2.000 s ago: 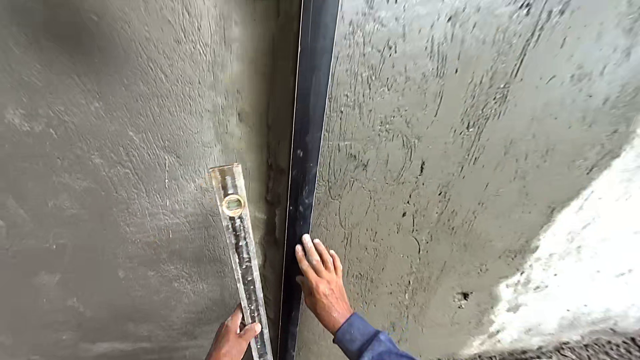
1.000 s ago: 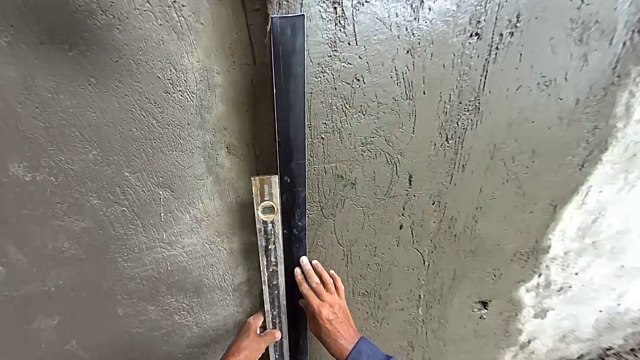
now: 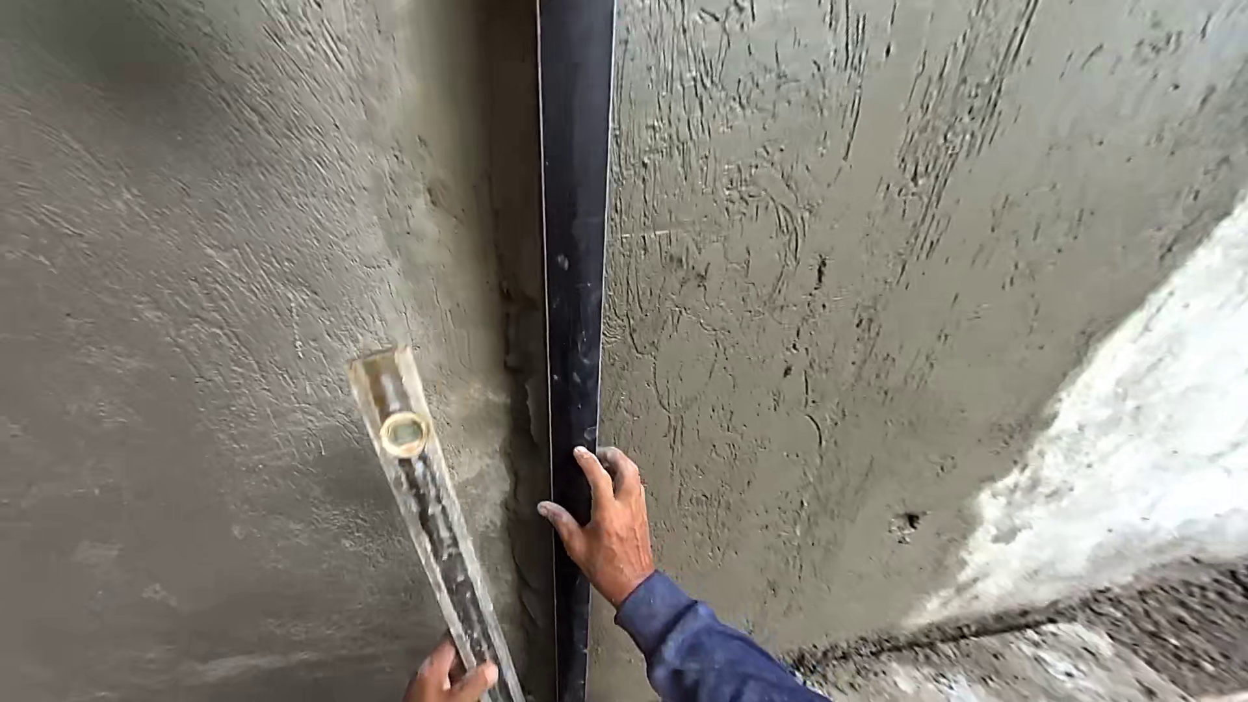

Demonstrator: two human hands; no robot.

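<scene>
A long dark straightedge (image 3: 575, 244) stands upright against the plastered wall, close to the inside corner. My right hand (image 3: 609, 526), in a blue sleeve, lies on its lower part, the thumb at its left edge and the fingertips at its right side. My left hand (image 3: 450, 678), at the bottom edge of the view, grips a cement-smeared spirit level (image 3: 439, 517) with a round vial near its top end. The level leans to the left, apart from the straightedge, and its lower end is out of view.
Rough grey plaster (image 3: 829, 292) covers the wall on the right, with a small hole low down. A smoother grey wall (image 3: 195, 390) is on the left. At the lower right are a white unplastered patch (image 3: 1121, 439) and rubbly ground (image 3: 1170, 624).
A second ago the spirit level stood nearly upright alongside the straightedge; now it is tilted and away to the left. My right hand has shifted from flat fingers to a spread grip on the straightedge.
</scene>
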